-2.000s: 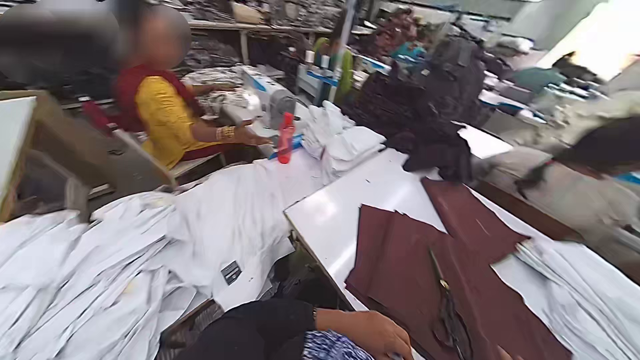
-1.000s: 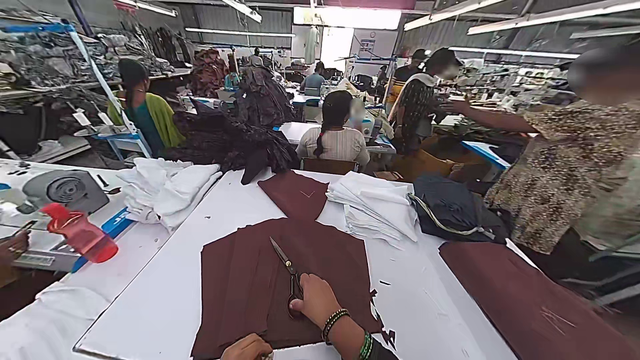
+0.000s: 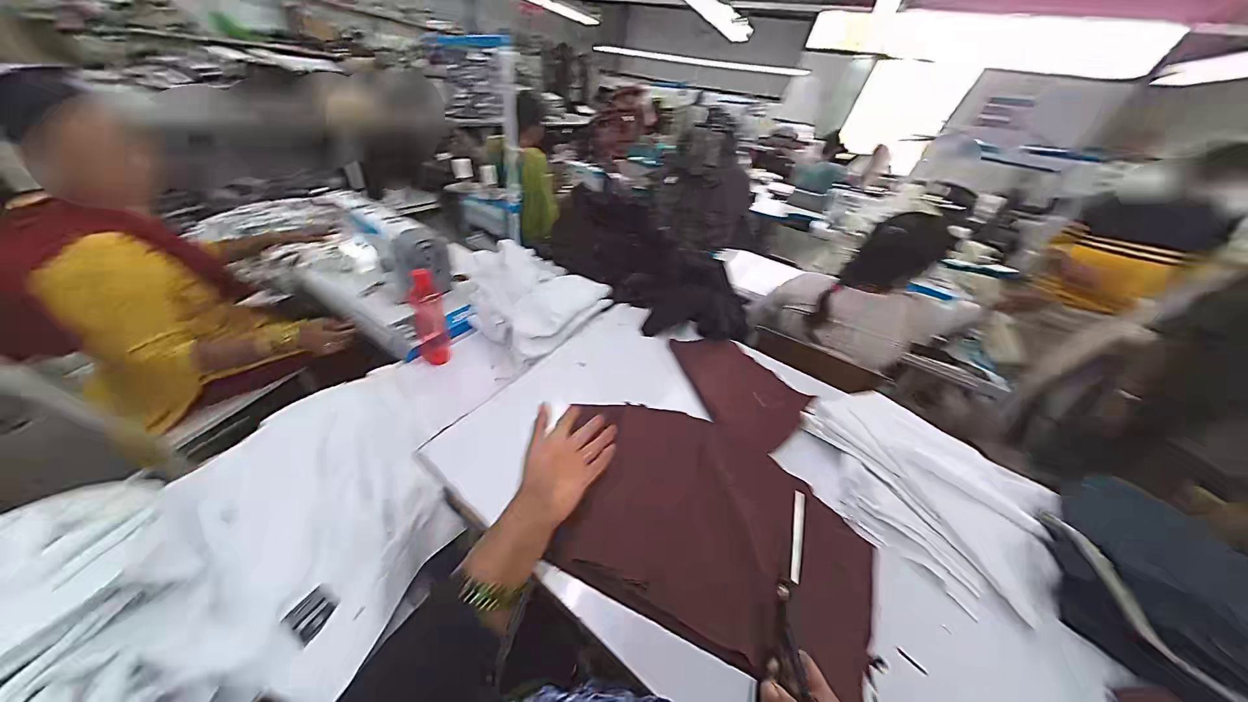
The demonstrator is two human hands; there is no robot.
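Note:
Dark maroon fabric pieces [image 3: 653,507] lie flat on the white table [image 3: 487,439]. My left hand [image 3: 565,463] rests palm down with fingers apart on their upper left edge. At the bottom of the view my right hand [image 3: 804,678], partly cut off by the frame edge, grips the handles of dark-handled fabric scissors [image 3: 786,595]. The scissors' pale blade points away from me over the right part of the maroon cloth. Another maroon piece [image 3: 736,385] lies just beyond.
White cloth is heaped at the left [image 3: 283,487], at the back [image 3: 531,302] and in a stack at the right [image 3: 926,487]. Black fabric [image 3: 682,292] lies at the far edge, dark garments [image 3: 1150,575] at the right. A red bottle [image 3: 429,317] stands near a co-worker in yellow [image 3: 127,302] at a sewing machine.
My left hand has moved from the near edge of the maroon cloth to its upper left edge. The scissors, in my right hand, are now nearer the cloth's right side. The view has swung.

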